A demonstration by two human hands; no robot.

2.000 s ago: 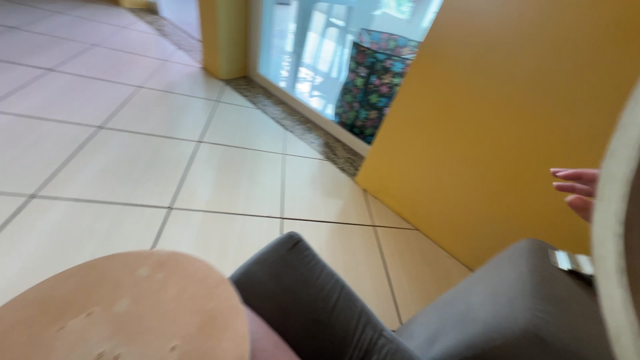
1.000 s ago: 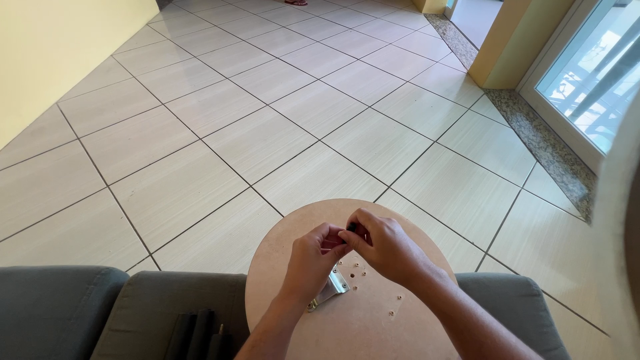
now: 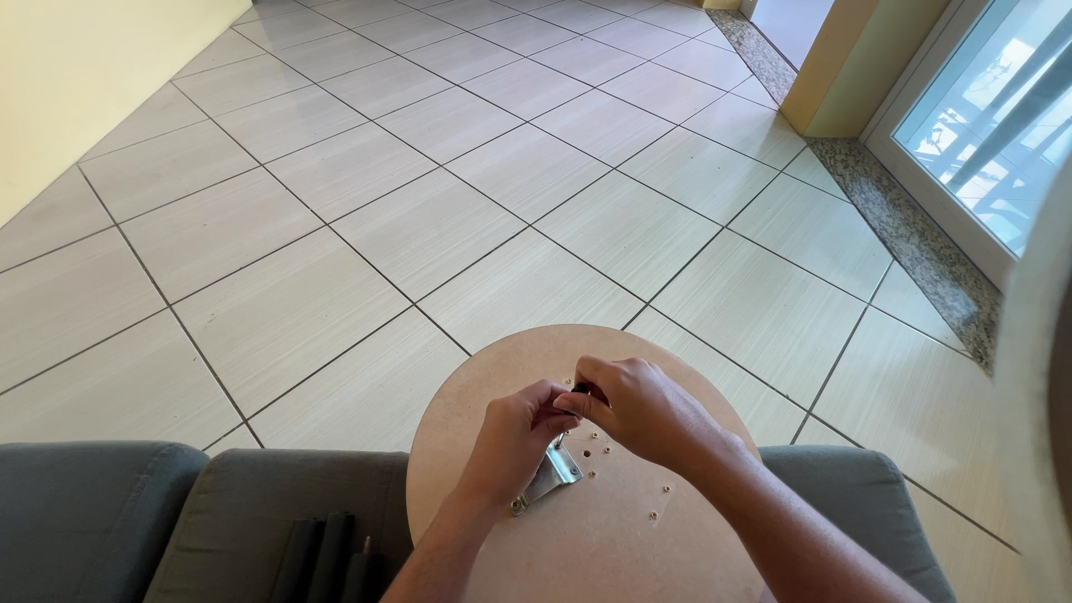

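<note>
A round wooden fibreboard panel (image 3: 536, 553) lies low in front of me, with several small brass-coloured inserts and a dark hole in its face. On it rests a bent metal bracket (image 3: 563, 471), partly behind my left hand (image 3: 511, 435). The fingertips of both hands meet just above the bracket. My right hand (image 3: 624, 406) grips a small black object (image 3: 579, 389), mostly hidden by the fingers; its kind cannot be told. A thin metal shaft shows below the left fingertips, over the bracket. Whether the left fingers hold the shaft or the black object is unclear.
Grey upholstered cushions (image 3: 293, 481) lie on both sides of the panel. Dark cylindrical pieces (image 3: 331, 557) rest on the left cushion. Beyond is a tiled floor (image 3: 469, 201), with a yellow wall at left and a glass door (image 3: 988, 126) at right. A pale curved edge blurs the right side.
The view has swung a lot since two seconds ago, when a hand showed at far right. Both hands were over the panel one second ago; they have barely moved since.
</note>
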